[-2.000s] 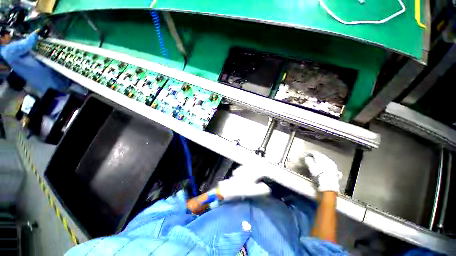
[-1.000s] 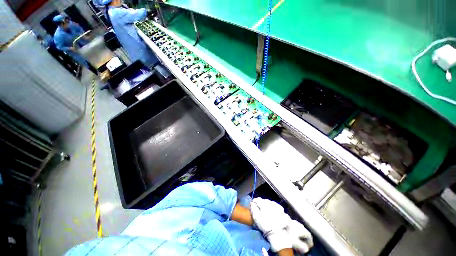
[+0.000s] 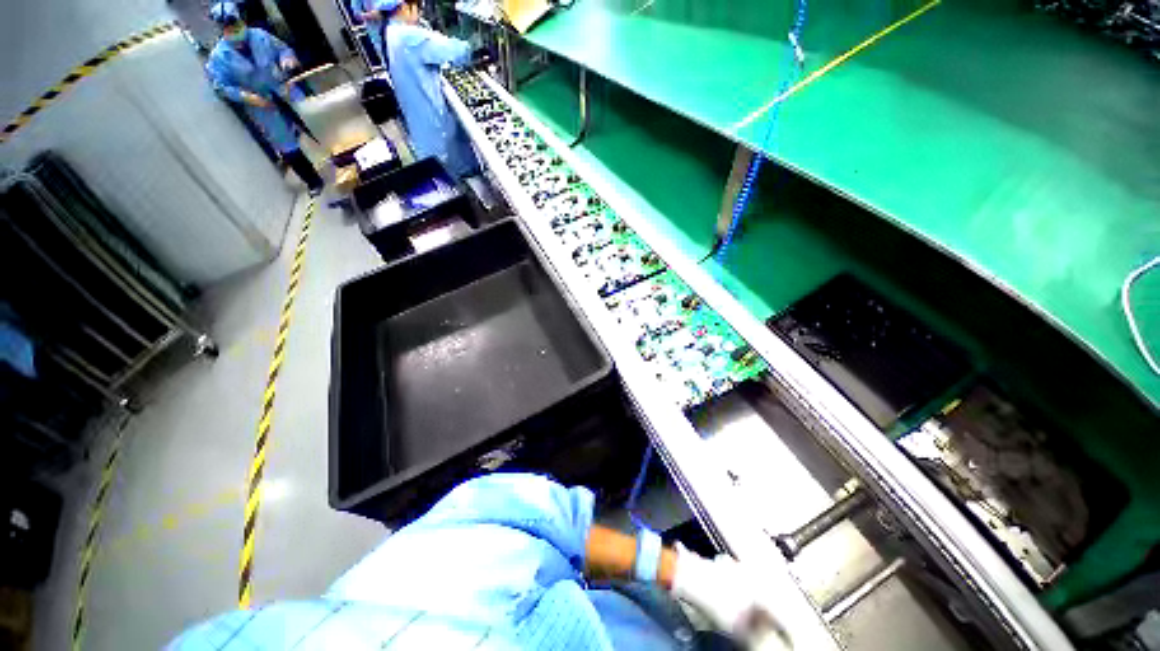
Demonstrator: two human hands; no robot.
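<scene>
My left hand [image 3: 728,593], in a white glove with a blue band at the wrist, is at the bottom edge beside the near conveyor rail [image 3: 687,464]. It is blurred and its fingers are partly cut off, so I cannot tell whether it holds anything. My right hand is not made out. A row of green circuit boards [image 3: 687,341] with white and dark components lies between the rails and runs away to the upper left. Beyond the nearest board, metal plate and cross rods [image 3: 821,521] show between the rails.
A large empty black tote [image 3: 477,363] stands left of the line. Two black trays lie beyond the far rail, one with sparse bits [image 3: 871,350], one with grey pieces [image 3: 1005,477]. A blue coiled cord [image 3: 740,210] hangs before the green shelf [image 3: 890,115]. People in blue smocks stand farther off.
The view has turned left, showing more floor and people. The two gloved hands that were together are now lower; only the left is clearly seen, blurred at the bottom edge.
</scene>
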